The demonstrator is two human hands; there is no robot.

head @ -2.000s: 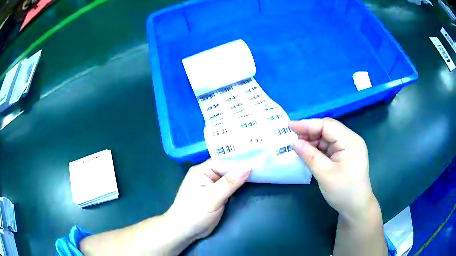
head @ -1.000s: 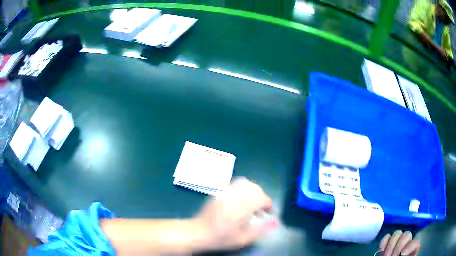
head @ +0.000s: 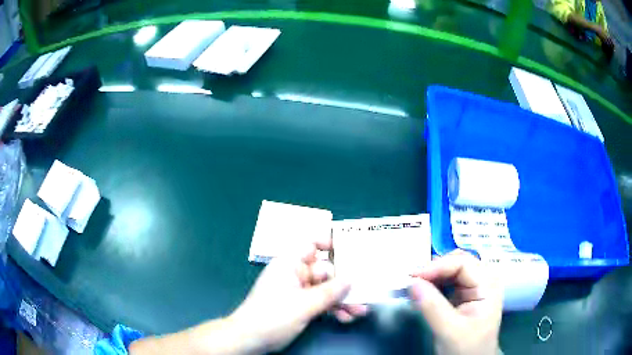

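A white warranty card (head: 380, 258) with a dark title bar along its top is held upright facing me, low in the centre. My left hand (head: 294, 291) grips its left and lower left edge. My right hand (head: 461, 295) has its thumb and forefinger pinched at the card's lower right; a small blurred piece shows at the fingertips, too unclear to name. The card stack (head: 291, 225) lies just behind my left hand. The label roll (head: 485, 184) lies in the blue plastic bin (head: 547, 201), its barcode tail hanging over the near edge behind my right hand.
Finished card piles (head: 61, 191) and a black tray (head: 80, 93) of white pieces are at left, with a clear plastic bag (head: 10, 170). White boxes (head: 186, 43) stand at the back and behind the bin (head: 540, 97). A thin ring (head: 545, 328) lies front right. A person in yellow (head: 572, 12) is beyond.
My left hand has moved from the card stack and now holds a card up. My right hand has come left from the bin's near edge to the card. The view has shifted slightly.
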